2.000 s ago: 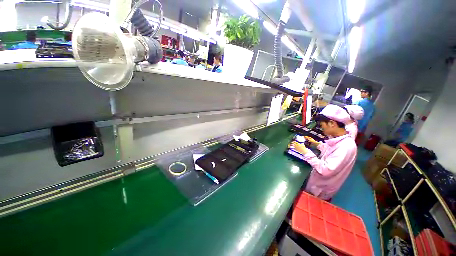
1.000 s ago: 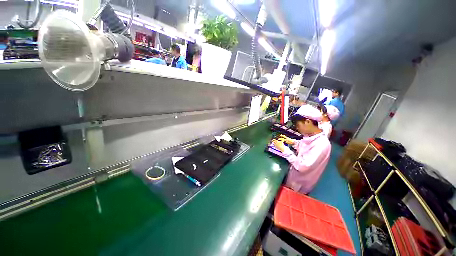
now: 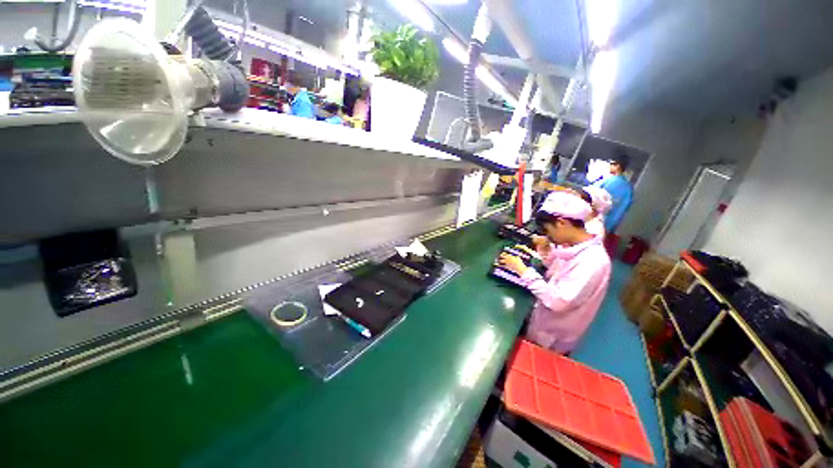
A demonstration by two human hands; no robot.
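Neither of my hands is in view. A black tray or pouch [image 3: 376, 294] with small pale items lies on the grey translucent tool mat [image 3: 315, 355] on the green bench. A pale yellow tape roll [image 3: 289, 314] lies on the mat's left part. A thin blue pen or driver [image 3: 354, 325] lies at the pouch's near edge. White paper or film shows at the pouch's left and far ends.
A black parts box [image 3: 89, 274] with shiny bits hangs on the grey partition [image 3: 301, 233]. A clear lamp-like hood [image 3: 132, 91] is above. A person in pink [image 3: 571, 274] works at the bench's right edge. A red crate [image 3: 575, 398] stands beside the bench, shelves [image 3: 703, 338] farther right.
The view has swung to the right since two seconds ago, so the mat, pouch and parts box appear farther left. The person in pink has moved their hands slightly.
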